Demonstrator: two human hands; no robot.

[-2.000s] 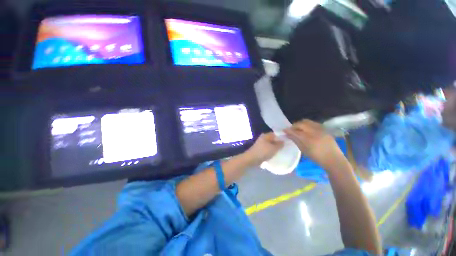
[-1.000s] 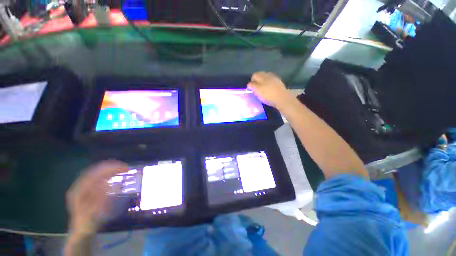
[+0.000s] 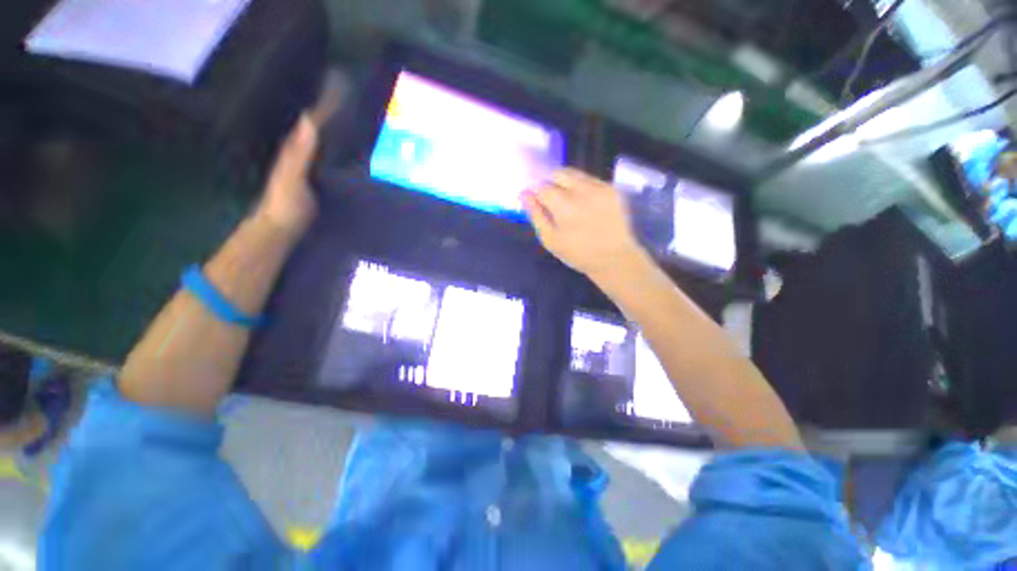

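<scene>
Several touchscreen units lie screen up in black foam trays (image 3: 446, 240). The upper left unit (image 3: 457, 139) shows a colourful screen. The upper right unit (image 3: 703, 223), the lower left unit (image 3: 474, 335) and the lower right unit (image 3: 597, 348) show white-and-grey screens. My right hand (image 3: 580, 218) is over the right edge of the colourful screen, fingers bent and close together; contact and anything between the fingertips cannot be told. My left hand (image 3: 292, 184), with a blue band on the wrist, is at the left side of the tray, its grip blurred.
Another unit with a pale screen (image 3: 139, 34) sits on a black foam stack at the upper left. Tall black foam stacks (image 3: 848, 323) stand at the right. White strip material (image 3: 738, 323) shows beside the trays. People in blue are at the right edge.
The upper right unit's screen has changed from colourful to white and grey. My right hand has moved from that unit to the upper left one. My left hand has moved up to the tray's left side.
</scene>
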